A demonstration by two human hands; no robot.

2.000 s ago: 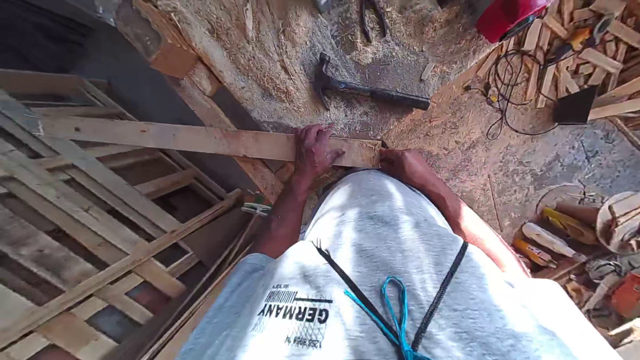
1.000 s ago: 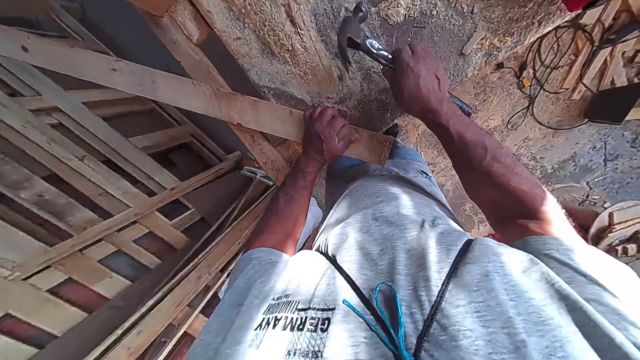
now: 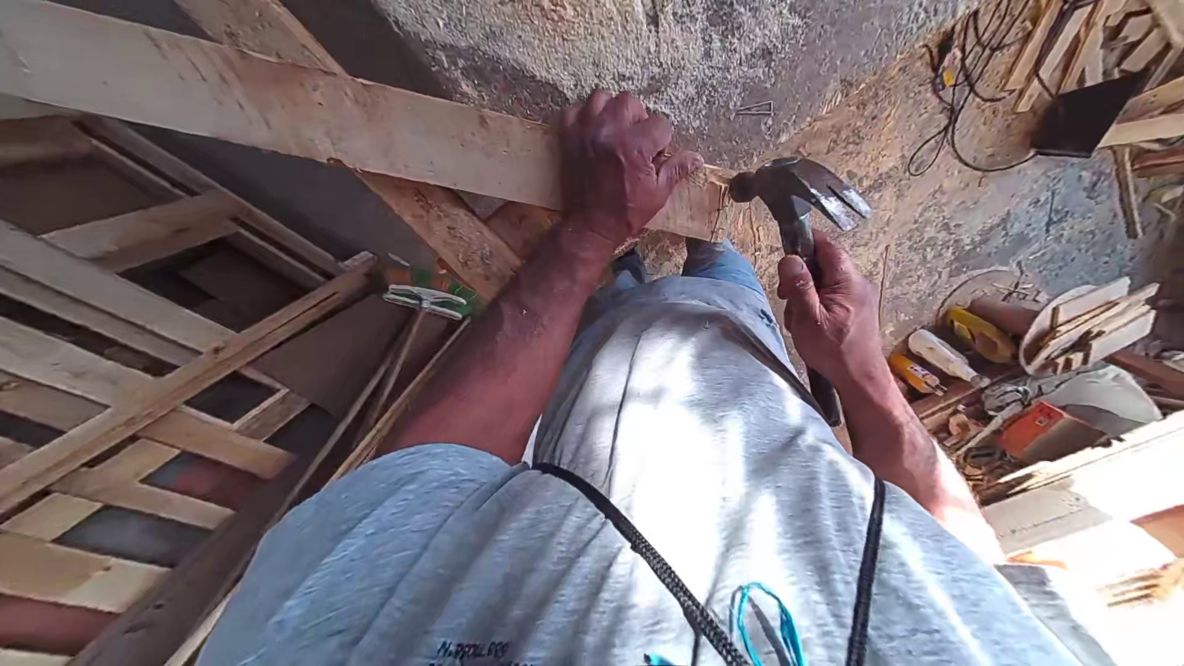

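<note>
A long pale wooden board (image 3: 407,134) runs from the upper left to just above my lap. My left hand (image 3: 615,166) grips it near its right end, with the fingers over the far edge. In my right hand (image 3: 832,310) is a claw hammer (image 3: 791,190), held by its dark handle. The hammer's face is at the board's end, its claw pointing right; whether it touches the wood I cannot tell. Small dark marks show on the board's end face, too small to identify.
Slatted wooden frames (image 3: 176,398) fill the left side. A wooden beam (image 3: 444,231) crosses beneath the board. At the right lie a black cable (image 3: 953,120), wood offcuts (image 3: 1064,55), bottles (image 3: 943,356) and stacked boards (image 3: 1110,472). A dusty work surface (image 3: 666,55) is beyond my left hand.
The hammer lay on the dusty surface two seconds ago; my right hand picked it up and has brought it down to the board's end. My left hand has stayed on the board. The view has shifted.
</note>
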